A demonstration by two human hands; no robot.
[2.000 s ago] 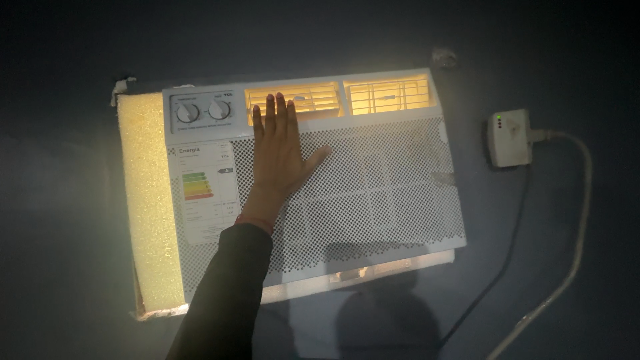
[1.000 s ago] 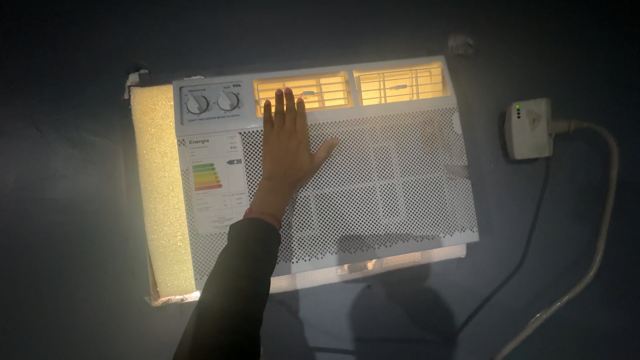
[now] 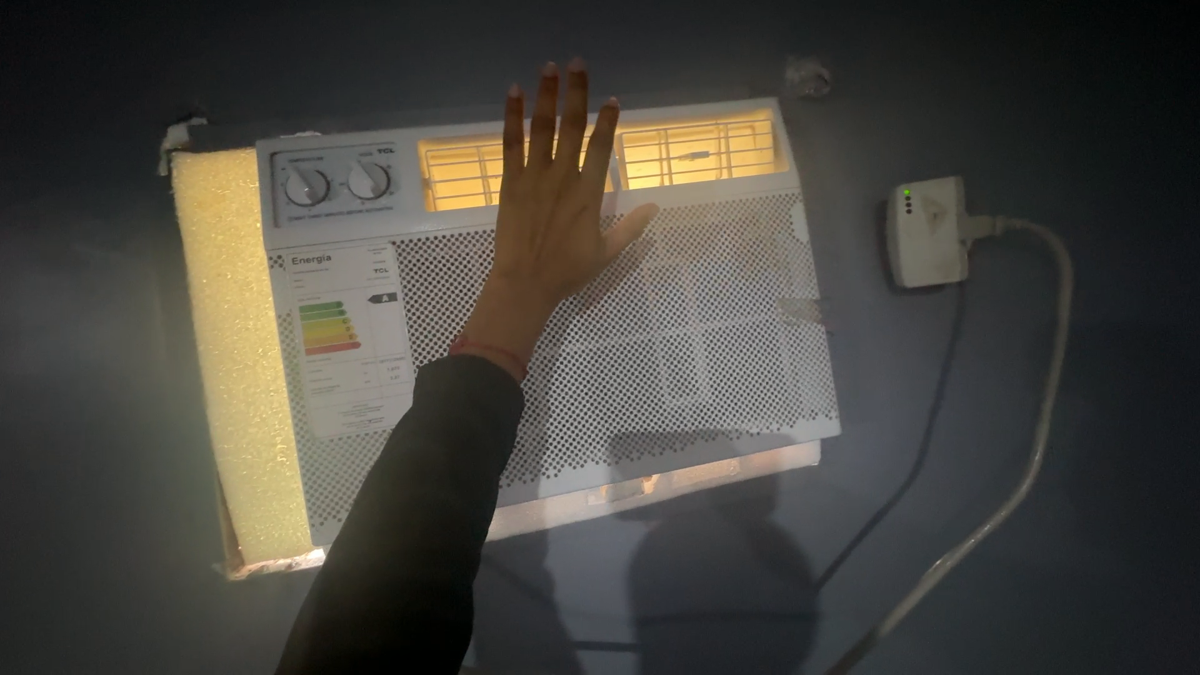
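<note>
A white window air conditioner (image 3: 609,356) sits tilted in a wall opening, with a perforated front panel. My left hand (image 3: 553,216), in a dark sleeve, is spread over its upper middle, palm towards the unit. The fingertips reach above the top edge, crossing the lit left air vent (image 3: 459,175); whether the palm touches the panel cannot be told. To the right of the fingers is the lit right vent (image 3: 696,150). Two control knobs (image 3: 368,180) are at the upper left, above an energy label (image 3: 352,342). My right hand is out of view.
Yellow foam (image 3: 239,356) fills the gap at the unit's left side. On the dark wall at right hangs a white plug-in device (image 3: 926,232) with a green light, and a pale cable (image 3: 1041,431) runs down from it. Shadows fall below the unit.
My left hand has moved up over the unit. Its fingertips were on the left vent and are now past the top edge.
</note>
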